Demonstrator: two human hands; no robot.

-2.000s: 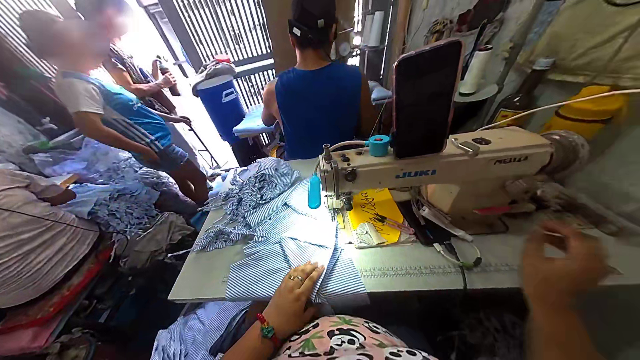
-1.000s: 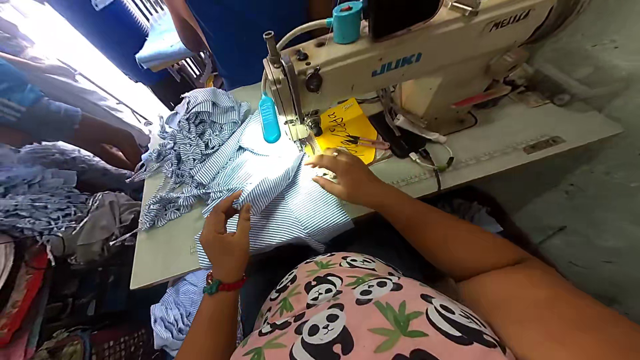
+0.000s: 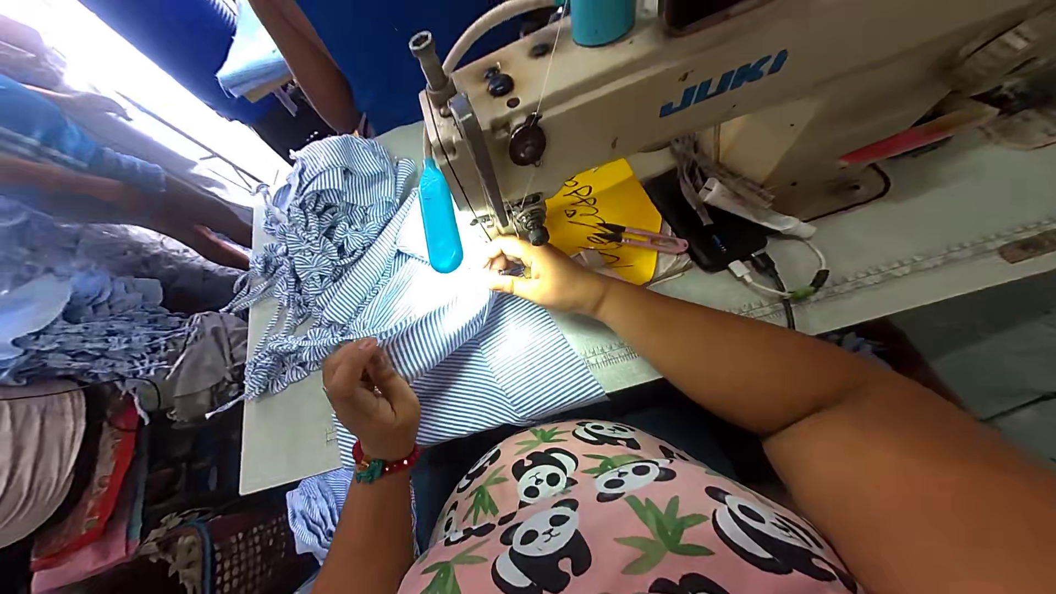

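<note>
A JUKI sewing machine stands on the worktable, its needle area brightly lit. Blue-and-white striped fabric spreads from under the machine head to the table's front edge. My right hand is at the needle area with its fingertips at the fabric; glare hides exactly what they pinch. My left hand, with a red and green beaded bracelet at the wrist, is at the fabric's left part, fingers curled near a raised fold. Whether it grips the fold is unclear. A teal plastic piece hangs in front of the machine head.
Gathered striped pieces lie piled at the table's back left. Right of the needle are yellow paper bearing writing, pink-handled thread snips, a black device and cables. A person's arm reaches in at left; another person sits behind the machine.
My right hand, away from the fabric at the far right two seconds ago, is now at the needle area. My left hand has lifted from lying flat on the fabric. The view has tilted down and moved closer.
</note>
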